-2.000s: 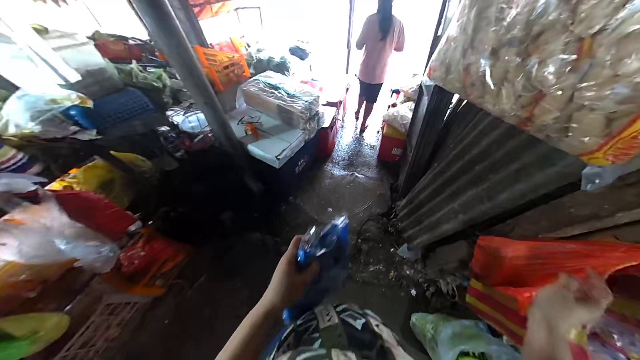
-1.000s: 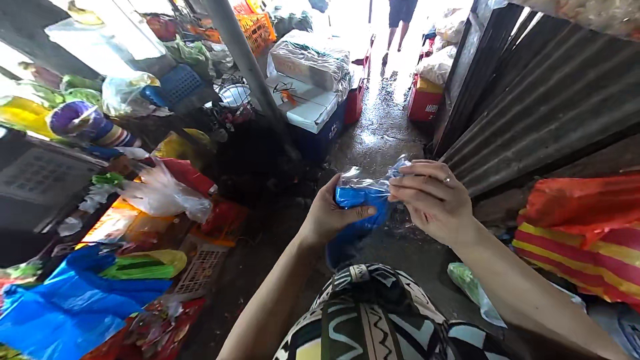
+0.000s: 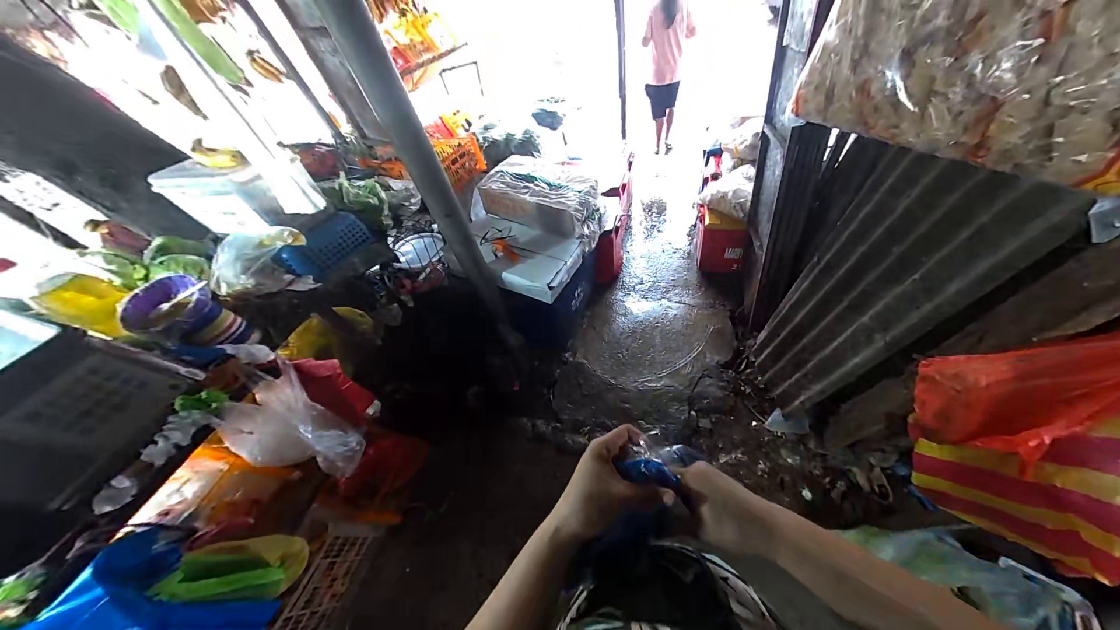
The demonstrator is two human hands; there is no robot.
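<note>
Low in the middle of the head view, my left hand [image 3: 604,490] grips a blue plastic bag [image 3: 652,477] with clear plastic at its top. My right hand [image 3: 713,499] closes on the same bag from the other side, close to my left hand. The bag's lower part hangs dark and blurred in front of my patterned clothing. Whether anything is inside it cannot be made out.
A wet path [image 3: 652,350] leads to a doorway, where a person [image 3: 667,70] stands. Left of it are a metal post [image 3: 416,149] and a cooler box [image 3: 542,271]. A corrugated metal sheet [image 3: 910,254] and a striped bag [image 3: 1024,499] stand right. A clear plastic bag [image 3: 271,420] lies left.
My hands have come closer together on the blue bag and sit lower in the view than one second ago. Two seconds ago only my left hand held it. The view has tilted up since one second ago.
</note>
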